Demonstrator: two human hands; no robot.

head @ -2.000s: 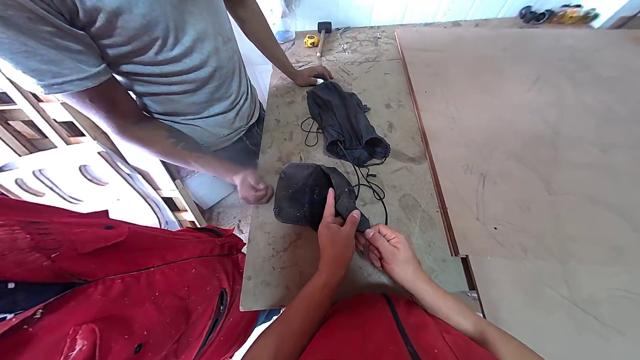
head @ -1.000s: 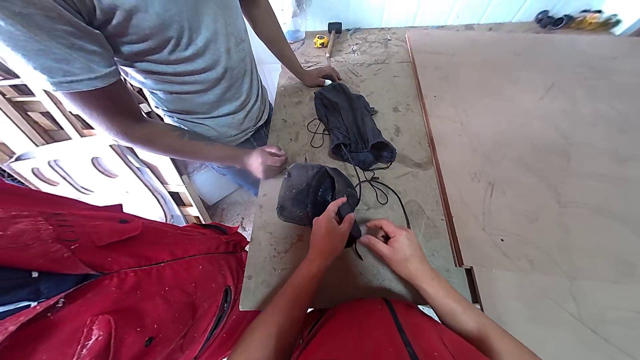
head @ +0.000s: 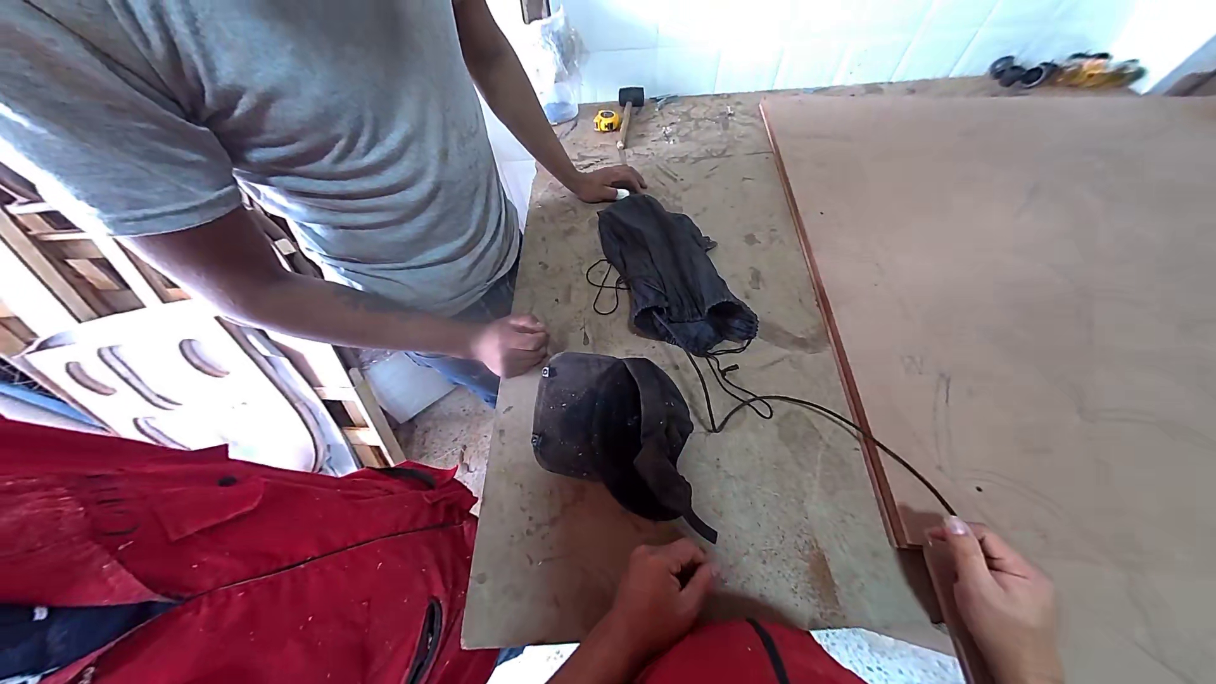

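My right hand (head: pixel 997 579) pinches the end of a thin black cord (head: pixel 826 408) between thumb and fingers, over the edge of the large board. The cord runs left to a black drawstring bag (head: pixel 670 271) lying on the worktable, its gathered mouth toward me. A dark, dusty cap (head: pixel 608 427) rests on the table in front of the bag, its strap end pointing toward me. My left hand (head: pixel 663 584) lies loosely curled at the near part of the table, just below the strap and apart from it; whether anything is in it cannot be told.
Across the table's left side stands a person in a grey shirt (head: pixel 370 142), one hand at the bag's far end, the other fist beside the cap. A mallet (head: pixel 627 109) and yellow tape measure (head: pixel 606 121) lie at the back. A large brown board (head: pixel 997 285) covers the right.
Both my hands have let go of the cap. My right hand has moved right and now holds the cord, which is drawn out across the board's edge. My left hand has drawn back toward me.
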